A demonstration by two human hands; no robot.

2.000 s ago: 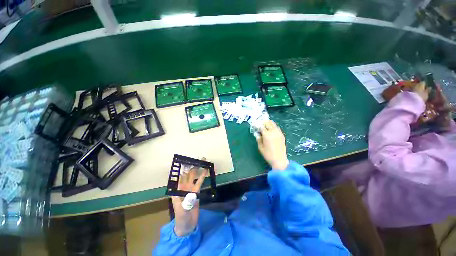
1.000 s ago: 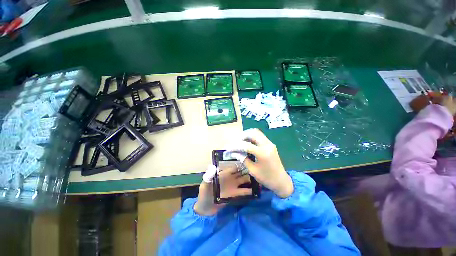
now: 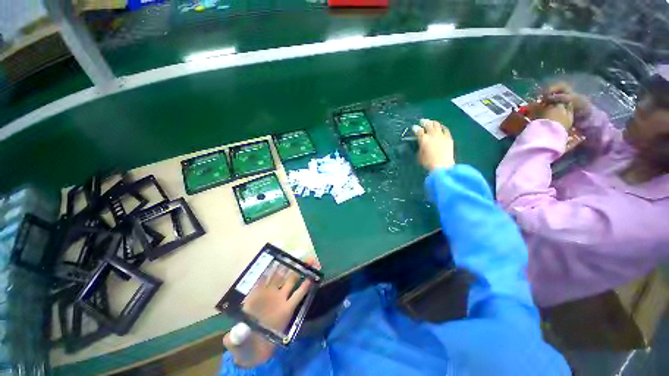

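My left hand [image 3: 273, 305] holds a black frame [image 3: 233, 295] from below at the bench's front edge. A white insert [image 3: 256, 272] lies along the frame's upper left side; the palm shows through the window. My right hand [image 3: 434, 143] reaches out over the clear film [image 3: 392, 198]; its fingertips are at a small dark item, and I cannot tell how firmly they hold it. A loose heap of white inserts [image 3: 319, 176] lies beside green circuit boards [image 3: 262, 197] in black edges.
A pile of black frames [image 3: 121, 294] lies at left on the beige sheet [image 3: 198, 283]. A clear tray [image 3: 26, 294] is at the far left. A white printed sheet [image 3: 488, 106] lies at right. A person in a pink smock [image 3: 565, 213] works at right, close to my right arm.
My right hand has left the frame and reached forward right to the film. The white insert now sits along the frame's side. My left hand still holds the frame, now tilted. The view has turned.
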